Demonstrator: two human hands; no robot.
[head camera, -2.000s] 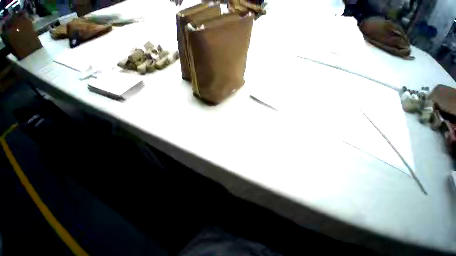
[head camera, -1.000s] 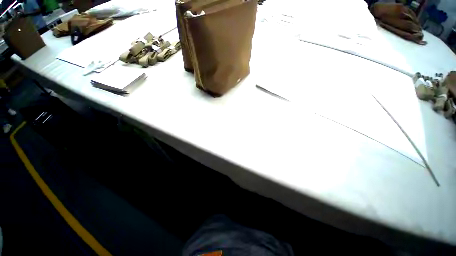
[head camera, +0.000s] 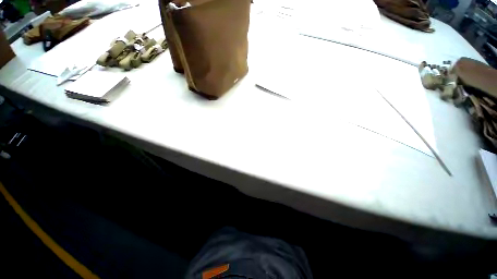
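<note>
Neither of my hands is in view. A brown handbag (head camera: 212, 46) stands upright on the white-covered table (head camera: 261, 158), left of the middle, its top cut off by the frame's upper edge. A pale edge line runs down its left side. A cluster of rolled tan-olive shoulder straps (head camera: 131, 50) lies to its left. A small thick stack of white cards (head camera: 98, 86) lies nearer the table's front edge.
White sheets with thin dark edge lines (head camera: 403, 117) lie at the right. More rolled straps (head camera: 436, 82) and brown bag bodies (head camera: 478, 77) are at the far right. Collapsed brown bags (head camera: 406, 12) lie farther back. Dark grey cloth (head camera: 250, 256) shows below.
The view has shifted, so the handbag, straps and cards sit farther left in the picture. More of the brown pile at the right shows. Nothing on the table has visibly moved.
</note>
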